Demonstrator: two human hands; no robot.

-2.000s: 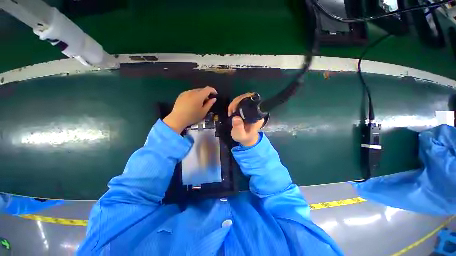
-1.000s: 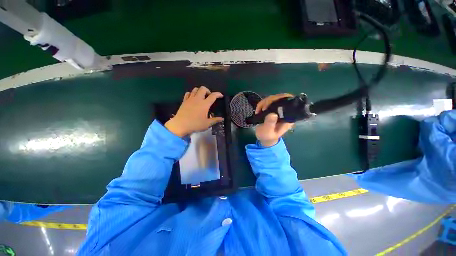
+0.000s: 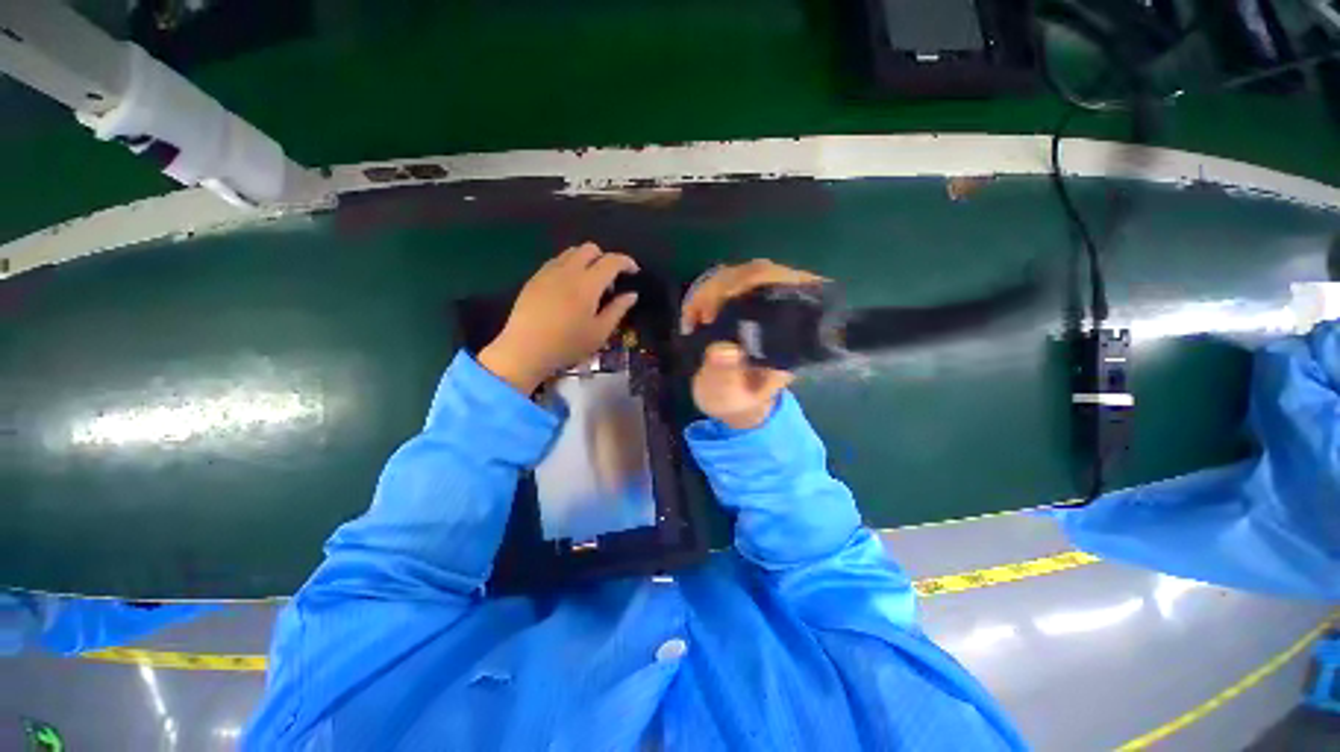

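Observation:
An opened tablet with a large silvery battery (image 3: 594,467) lies in the black fixture tray (image 3: 679,507) in front of me. My left hand (image 3: 556,320) rests over the tray's far left part, fingers curled; whether it holds something is hidden. Part of the main board (image 3: 617,357) shows by its fingers. My right hand (image 3: 739,385) is shut on the black electric screwdriver (image 3: 786,326), just right of the tray's far end. The screwdriver is blurred and its bit cannot be seen. The screw dish (image 3: 705,276) is mostly hidden behind my right hand.
A white rail (image 3: 823,156) separates the bench from the green conveyor, where another tray (image 3: 941,77) lies. A black block with a white band (image 3: 1102,400) lies at right on a cord. A white post (image 3: 191,125) stands at upper left. Another person's blue sleeve (image 3: 1264,470) is at right.
My right hand with the screwdriver has moved left from over the screw dish towards the tray, covering most of the dish. My left hand's fingers are more curled. The thick cable has swung.

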